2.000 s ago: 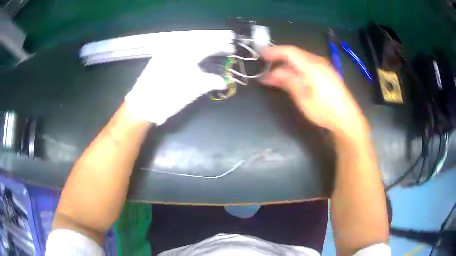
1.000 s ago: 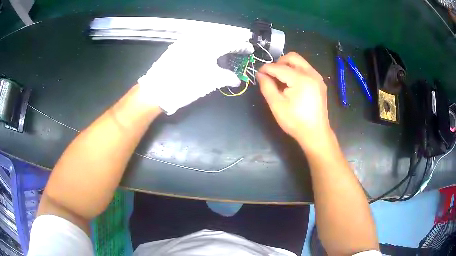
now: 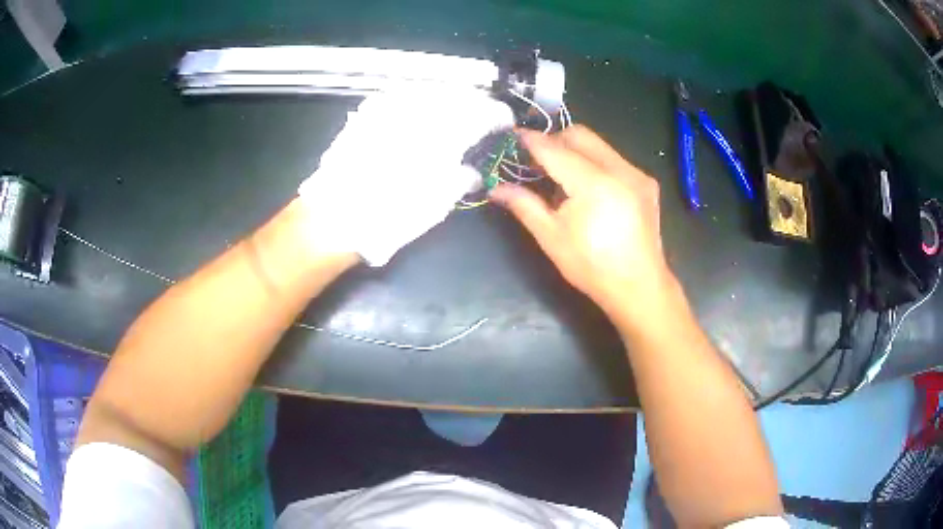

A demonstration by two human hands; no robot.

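My left hand (image 3: 398,170), in a white glove, holds the small green circuit board (image 3: 503,163) between thumb and fingers. My bare right hand (image 3: 589,212) has its thumb and index finger at the board's right edge and wires. White lead wires (image 3: 536,101) and a yellow-green one loop around the board. The long silver motor unit (image 3: 331,70) lies behind my left hand, its black and white round end at the right. The fingertips partly hide the board.
Blue-handled cutters (image 3: 691,155), an iron stand with yellow sponge (image 3: 788,205) and a black soldering station (image 3: 889,238) are at right. A solder spool (image 3: 23,225) is at left; solder wire (image 3: 393,340) crosses the mat. A blue-purple crate (image 3: 64,384) is at lower left.
My right hand has gone from the wires beside the unit's round end to the board's edge, its thumb now lower. My left hand still holds the board. The view has shifted a little.
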